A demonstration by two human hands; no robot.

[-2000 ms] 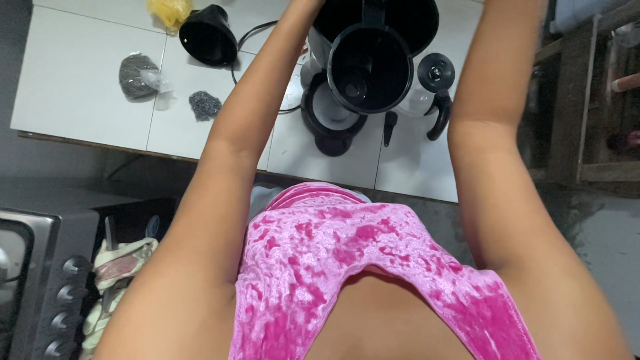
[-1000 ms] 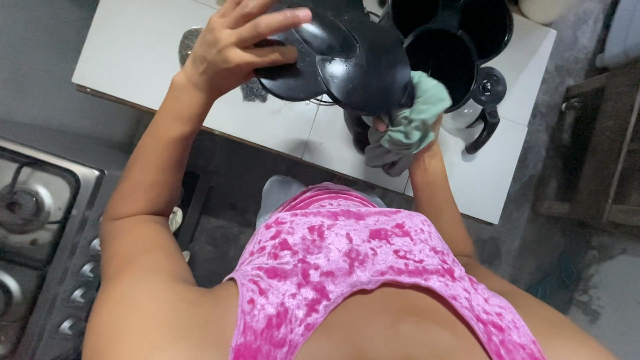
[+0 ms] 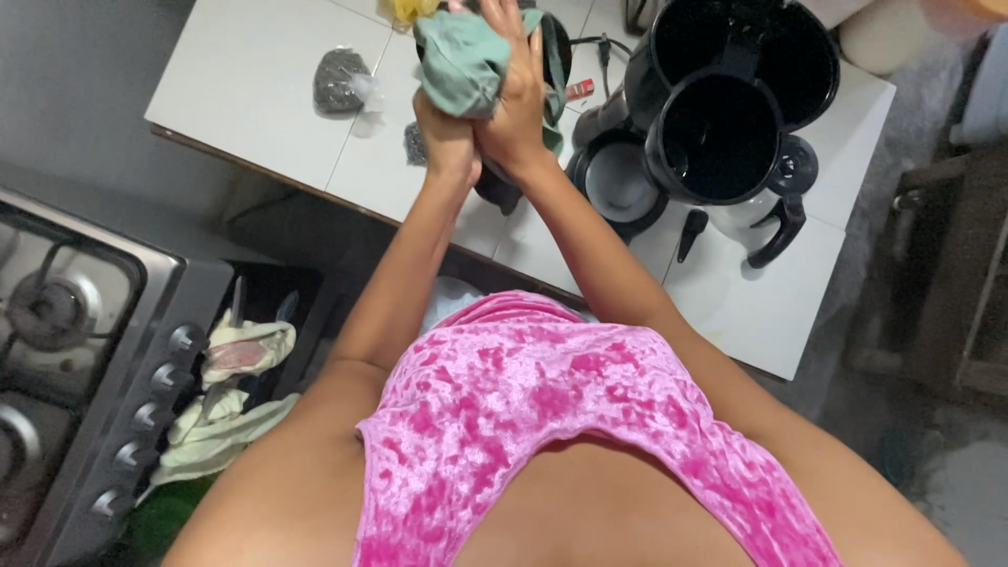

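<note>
A crumpled green cloth (image 3: 465, 67) is bunched between my two hands over the white tiled table. My left hand (image 3: 447, 142) is closed at the lower edge of the cloth; its fingers are partly hidden. My right hand (image 3: 513, 106) presses against the cloth's right side, fingers stretched upward. A dark object (image 3: 498, 191) shows below the hands; whether it is held cannot be told. Behind them is a black rounded part (image 3: 557, 51). On the right stand a black coffee maker with an open top (image 3: 717, 138) and a glass carafe with a black handle (image 3: 776, 228).
A knotted clear bag of dark granules (image 3: 340, 81) lies on the tiled table (image 3: 260, 94), with a smaller dark bundle (image 3: 415, 144) nearer my hands. A black scoop (image 3: 691, 235) lies by the carafe. A gas stove (image 3: 71, 315) stands at lower left, cloths (image 3: 244, 346) beside it.
A second ago my left hand held up a large black glossy part while my right hand held the cloth. Now both hands are together at the cloth, and that part is not plainly visible.
</note>
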